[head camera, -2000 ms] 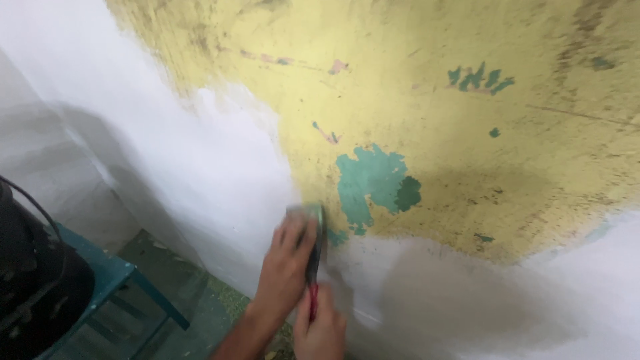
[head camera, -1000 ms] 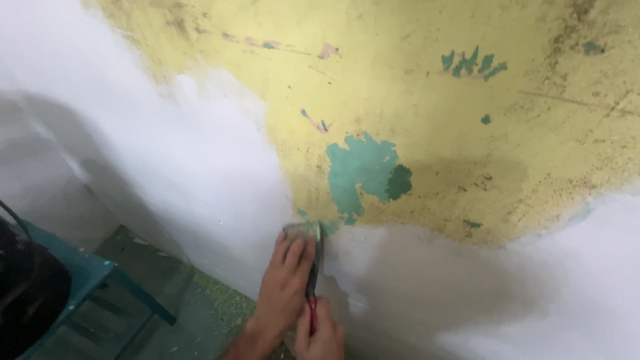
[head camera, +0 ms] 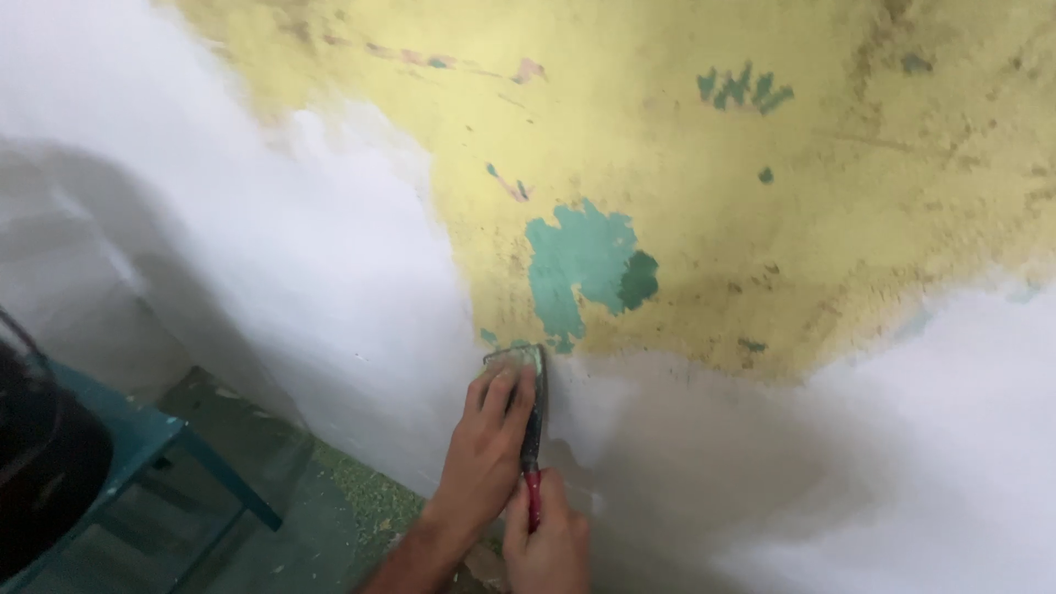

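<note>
My right hand [head camera: 549, 532] is closed around the red handle of a scraper [head camera: 532, 450]. The fingers of my left hand [head camera: 487, 437] press flat on the scraper's wide head, which lies against the wall at the lower border of the yellow paint [head camera: 701, 206]. Just above the blade is an irregular teal patch [head camera: 573, 256] with a darker green spot at its right. White wall surface [head camera: 346, 264] surrounds the yellow area at the left and below. The blade's face bears pale green residue, and my fingers partly hide it.
A blue-green stool [head camera: 136, 445] with a dark bucket [head camera: 41, 462] on it stands at the lower left. Green and yellowish flakes [head camera: 371, 495] lie on the floor along the wall's foot. Smaller green chips [head camera: 742, 89] mark the yellow paint at the upper right.
Both hands keep hold of the scraper near the yellow paint's lower edge. The blade, blurred two seconds ago, is now sharp and sits slightly lower relative to the teal patch.
</note>
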